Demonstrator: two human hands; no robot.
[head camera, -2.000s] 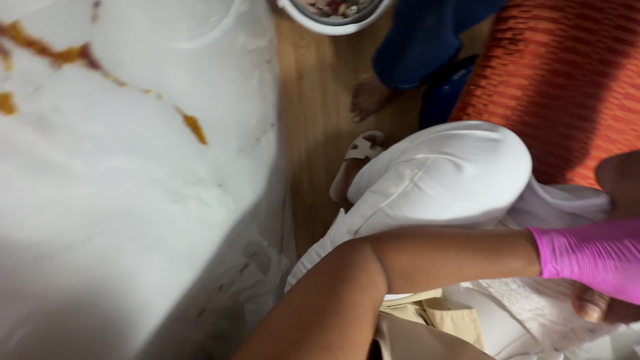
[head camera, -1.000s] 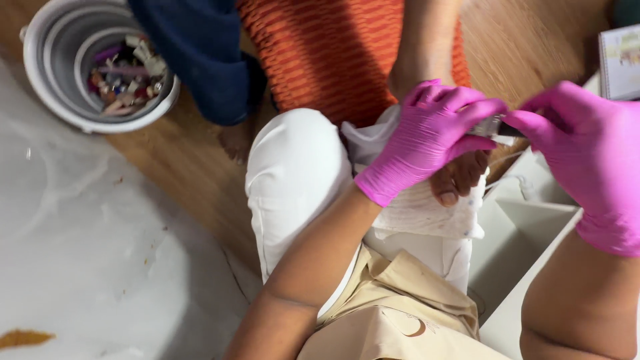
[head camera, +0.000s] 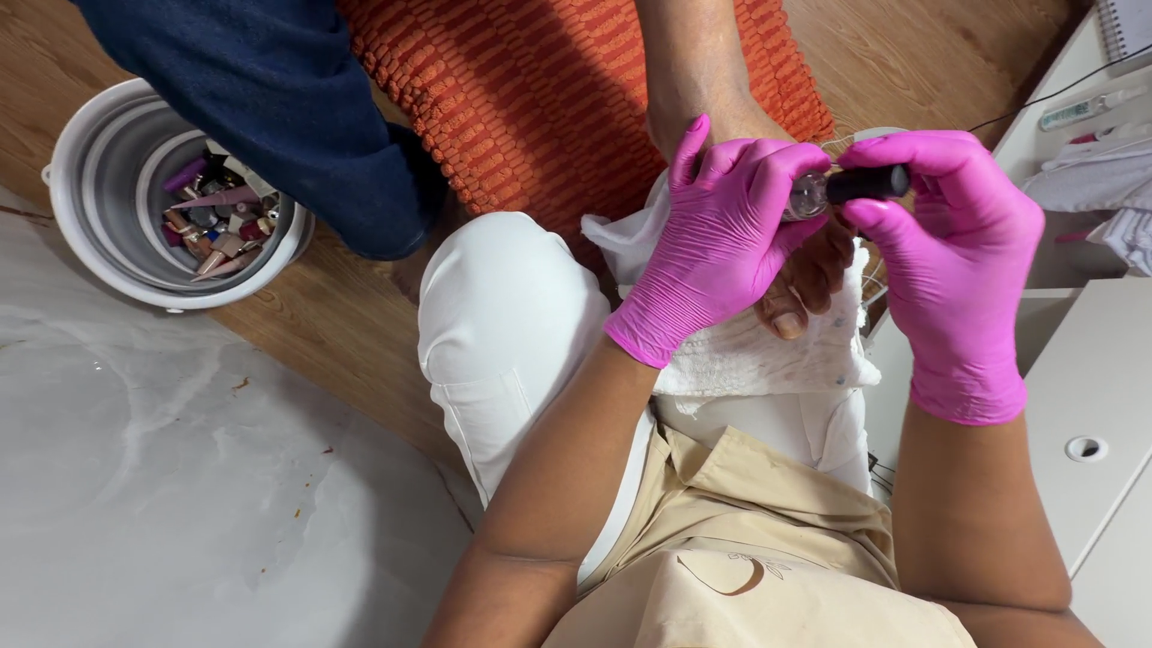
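Observation:
Both my hands wear pink gloves. Between the fingers of my left hand (head camera: 720, 234) is a small clear glass nail polish bottle (head camera: 807, 196). My right hand (head camera: 963, 243) grips the bottle's black cap (head camera: 867, 184) between thumb and fingers. Cap and bottle are in line, lying sideways; whether they are joined cannot be told. Just beneath my hands another person's bare foot (head camera: 705, 108) rests, its toes over a white towel (head camera: 756, 360) on my lap. My left hand hides part of that foot.
A grey-and-white bucket (head camera: 90, 207) with several polish bottles stands at left, beside a dark blue trouser leg (head camera: 270, 99). An orange textured cushion (head camera: 540, 99) lies ahead. At right are a white cabinet (head camera: 1089, 378), folded cloths (head camera: 1093, 180), a spiral notebook (head camera: 1125, 27) and a thin cable.
The view has shifted strongly to the right since two seconds ago. My right hand, out of view then, now shows beside my left, at the bottle's cap.

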